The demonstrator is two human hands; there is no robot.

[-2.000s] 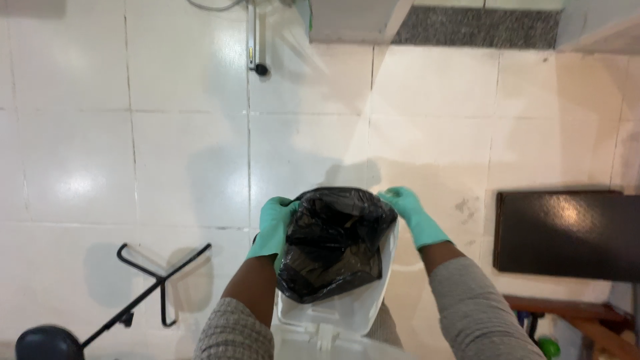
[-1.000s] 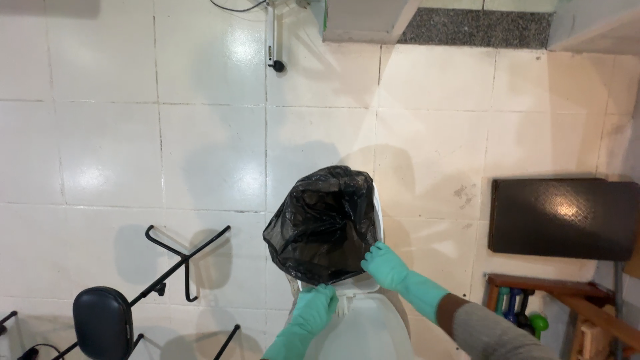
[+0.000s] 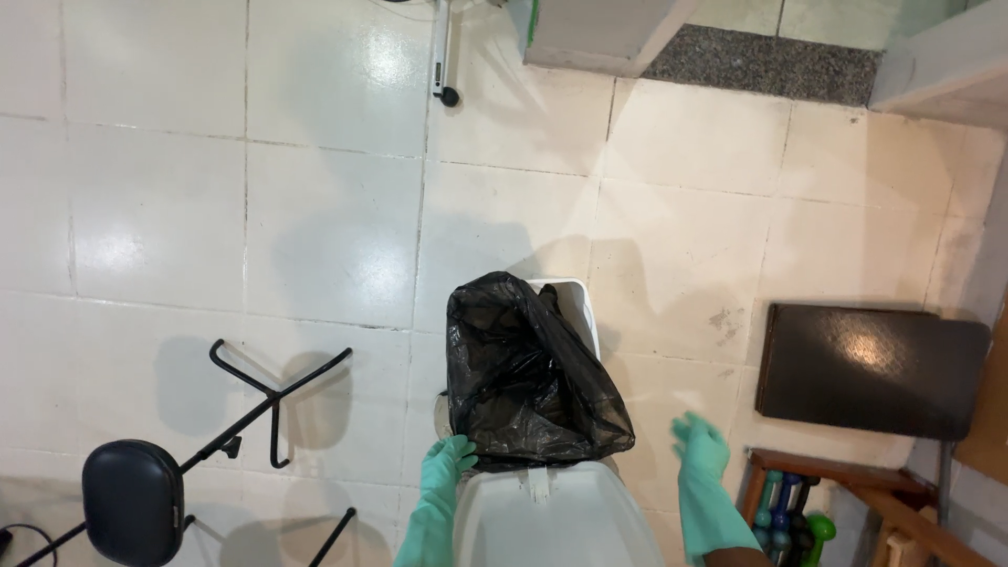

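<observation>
A black plastic bin bag (image 3: 520,378) lines a white plastic bin (image 3: 583,315), its mouth spread wide; the bin's far right corner shows uncovered. The white lid (image 3: 555,520) lies tipped back on the near side. My left hand (image 3: 447,465), in a green rubber glove, has its fingers closed on the bag's edge at the near left corner. My right hand (image 3: 701,445), gloved the same, is in the air to the right of the bag, fingers apart and slightly blurred, touching nothing.
Black metal stands, one with a dark padded seat (image 3: 132,502), are at left. Dark flat boards (image 3: 870,370) lie at right, above a wooden rack (image 3: 835,468) with several dumbbells (image 3: 780,504). A white metal leg with a caster (image 3: 449,96) and a grey cabinet (image 3: 591,35) stand at the top.
My right hand has let go of the bag and moved away to the right. My left hand has moved to the near left corner. The far right bin rim, covered before, now shows.
</observation>
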